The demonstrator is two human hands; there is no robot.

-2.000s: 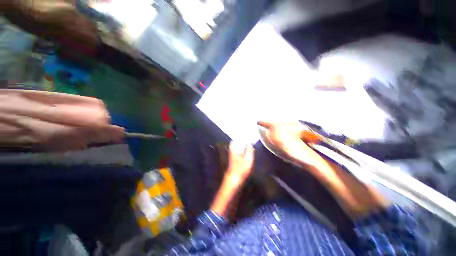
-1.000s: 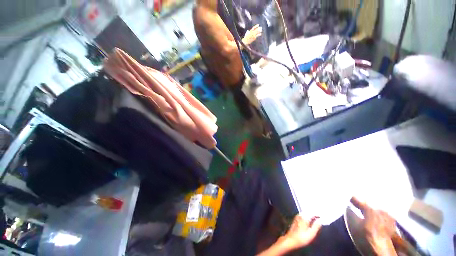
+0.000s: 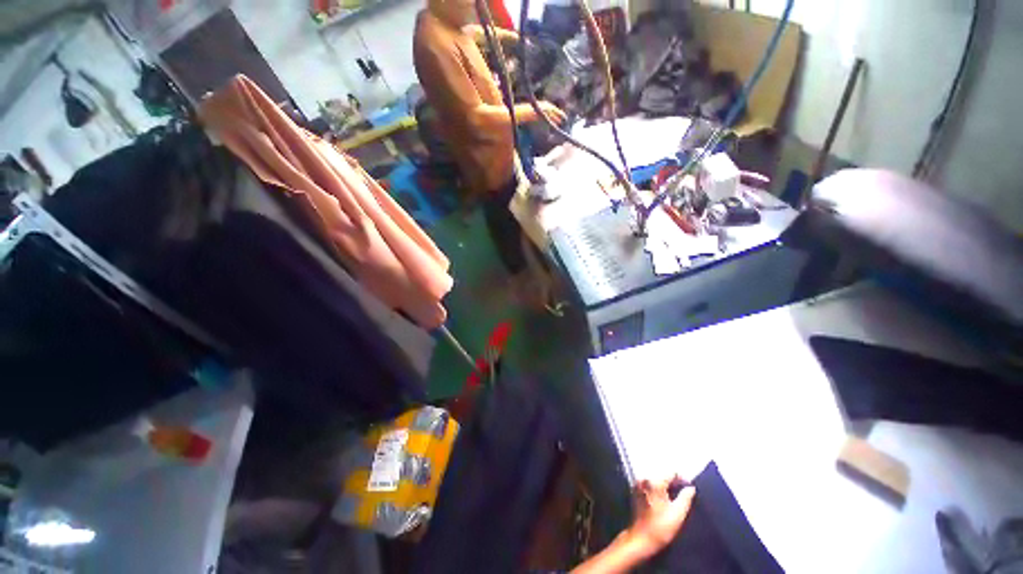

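My left hand [image 3: 656, 518] is at the front edge of the white-covered table [image 3: 718, 392], low in the picture. Its fingertips pinch the corner of a black garment piece [image 3: 724, 527]. The piece lies on the white cover and runs out of the bottom of the picture. My right hand and the iron are not in view. A tan block [image 3: 873, 471] lies on the table, right of the black piece.
Another dark piece [image 3: 920, 387] lies at the right. A padded grey form [image 3: 897, 219] stands behind it. A grey cabinet [image 3: 696, 303] with small items is beyond the table. A yellow taped package [image 3: 404, 471] and pink-brown cloth [image 3: 348, 219] are at left. A person [image 3: 466, 101] stands behind.
My right hand and the iron have left the picture. The black piece now shows on the white cover at my left hand. The camera view has swung, levelled and shifted.
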